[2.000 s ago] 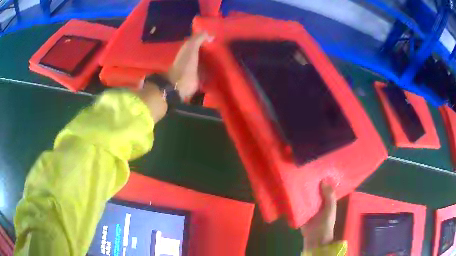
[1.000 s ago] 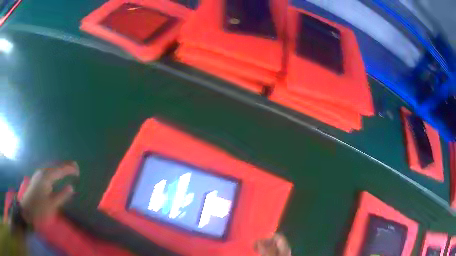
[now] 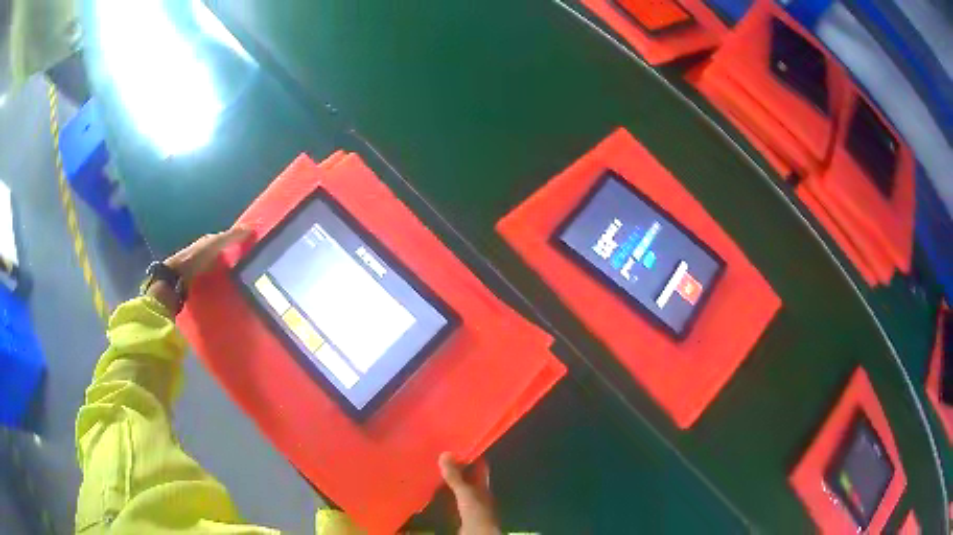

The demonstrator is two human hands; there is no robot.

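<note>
A black-framed tablet (image 3: 350, 303) with a white and grey screen and yellow buttons along one edge lies on stacked red foam pads (image 3: 470, 392) in front of me. My left hand (image 3: 209, 254) grips the pads at their upper left edge; its fingertips rest on the top pad. My right hand (image 3: 470, 493) is at the lower right edge of the pads, thumb on top; its other fingers are hidden beneath. Neither hand touches the tablet.
Another lit tablet (image 3: 640, 254) lies on its own red pad to the right. A further tablet (image 3: 860, 472) is at lower right. Stacked pads with dark tablets (image 3: 803, 63) stand at upper right. Blue crates (image 3: 94, 157) and a yellow floor line (image 3: 71, 209) are at left.
The view has swung left. The large pads carried earlier now stand at upper right with their dark tablet. Both hands have taken hold of another padded tablet at left.
</note>
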